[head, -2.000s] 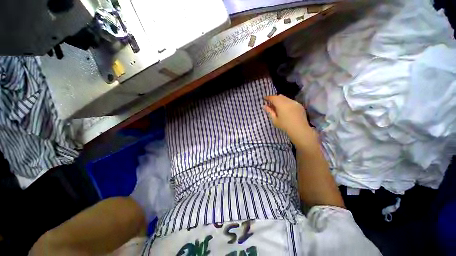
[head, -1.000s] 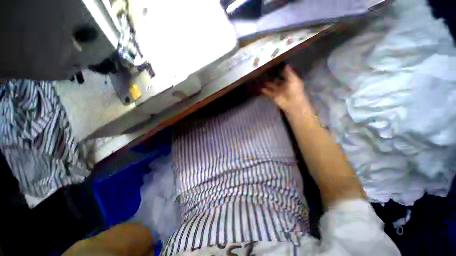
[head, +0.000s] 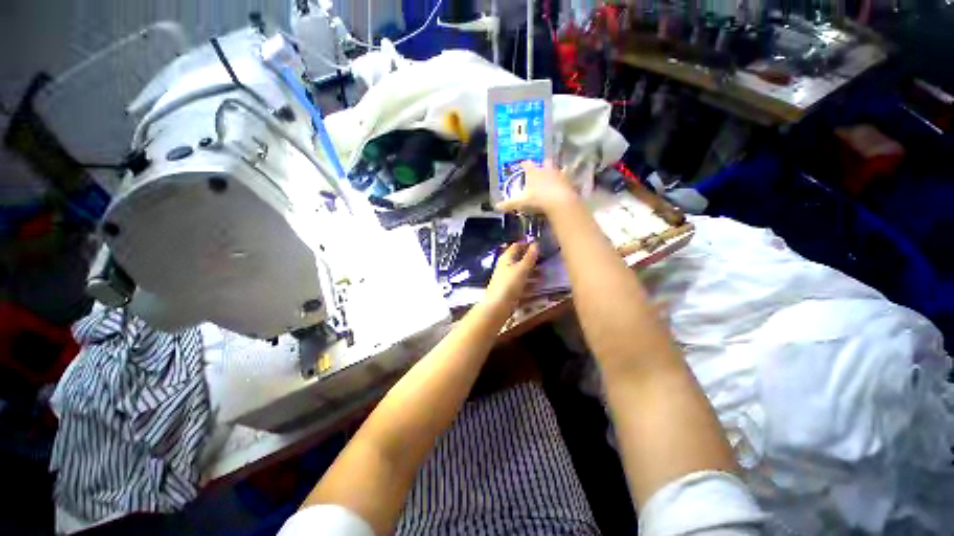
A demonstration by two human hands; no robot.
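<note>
My left hand (head: 514,266) is at the table beside a black slab, likely the smartphone (head: 477,243). Its fingers are bunched near a small shiny thing (head: 531,226) that I cannot make out. My right hand (head: 541,190) is just above it, in front of the lower part of a pale unit with a blue screen (head: 520,128). The fingers of both hands are small and blurred, so I cannot tell whether either one grips anything. The off-white sewing machine (head: 220,230) stands to the left.
A striped cloth heap (head: 131,419) lies left of the machine. A large pile of white pieces (head: 805,366) lies at the right. A whitish cloth bundle (head: 439,89) sits behind the phone. Another table (head: 732,89) with machines stands at the back right. The brown table edge (head: 659,247) crosses before my lap.
The view has lifted from my lap to the table and workshop. My right hand has moved from beside the table edge to the screen unit. My left hand has come into view.
</note>
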